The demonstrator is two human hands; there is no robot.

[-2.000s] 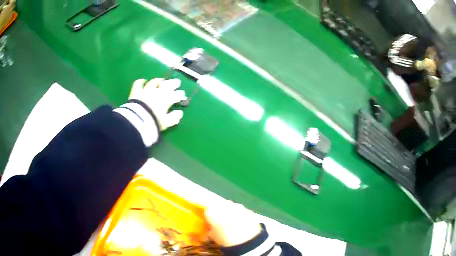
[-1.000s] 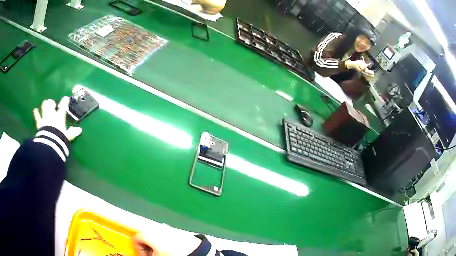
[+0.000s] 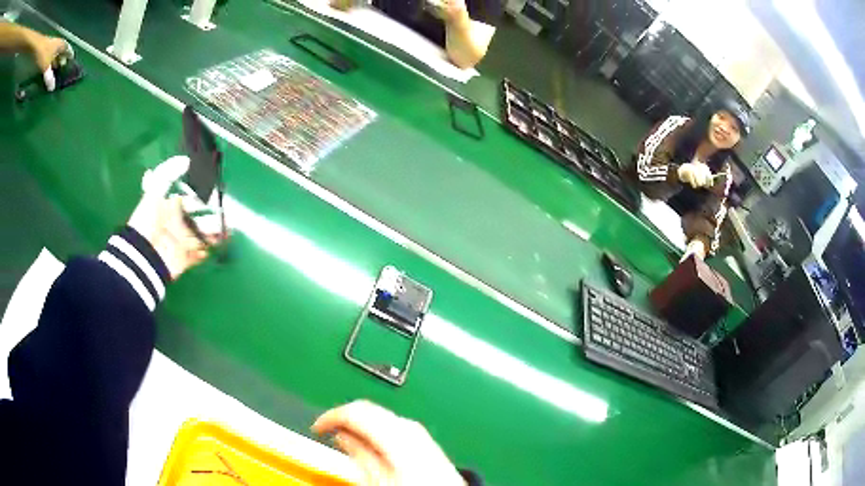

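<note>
My left hand holds a black phone mid-frame tilted up above the green belt at the left. White coverings show on its fingertips. My right hand is at the bottom centre, right of the yellow tray, blurred and partly cut off by the lower edge; whether it holds something small cannot be told. A second phone mid-frame lies on the belt at the centre, its filled end up and its open window down. The yellow tray shows at the bottom with a few thin reddish strips in it.
Beyond the pale rail lie a clear pack of reddish strips, empty black frames, a black blister tray, a mouse, a keyboard and a dark red box. A person sits at the right. Another person's hand holds a frame far left.
My left hand has lifted the left phone mid-frame off the belt and tilted it. My right hand has moved up and right, out of the yellow tray. Another person's hand has appeared far left.
</note>
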